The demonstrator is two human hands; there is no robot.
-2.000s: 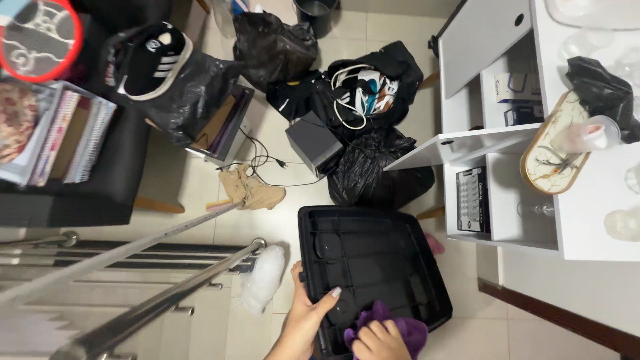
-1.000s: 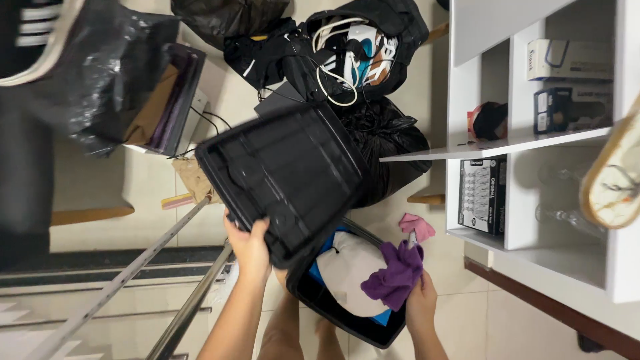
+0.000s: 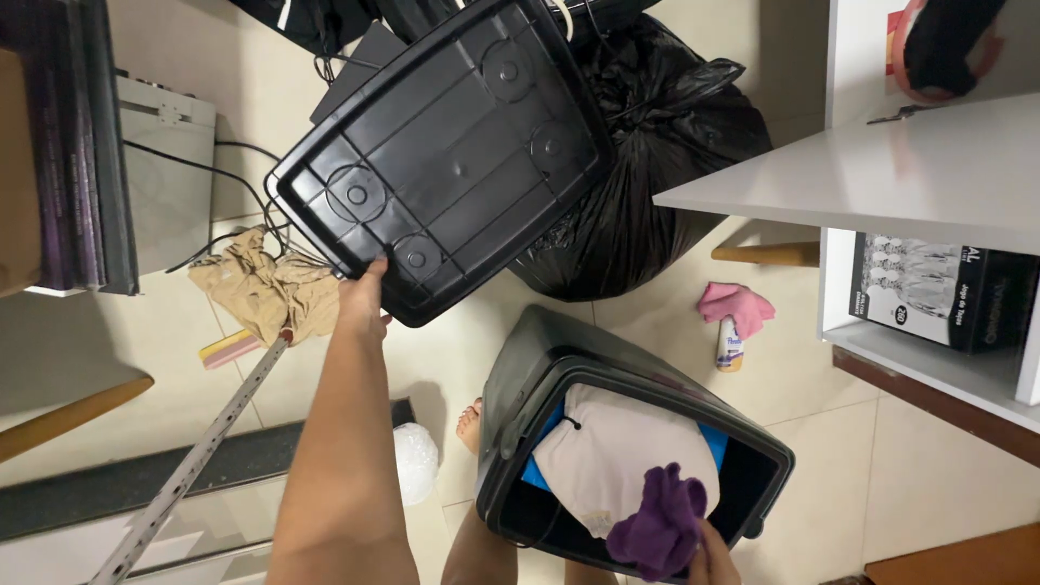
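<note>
My left hand grips the lower edge of a black ribbed plastic lid, held up and tilted, its underside showing. In my right hand, at the bottom of the view, is a bunched purple cloth. That cloth is over the near rim of an uncovered dark plastic storage bin on the floor. Inside the bin lie a whitish drawstring fabric bag and something blue. A pink cloth rests against a small spray bottle or can right of the bin.
Black garbage bags stand behind the lid. A white cabinet with a door swung out is at right. Left are a mop with a beige rag, loose cables, a metal railing and a wooden chair leg. A bare foot is beside the bin.
The lid was on the bin two seconds ago; my left hand has lifted it off, up and to the left. My right hand, with the purple cloth, has moved off the lid to the bin's near rim.
</note>
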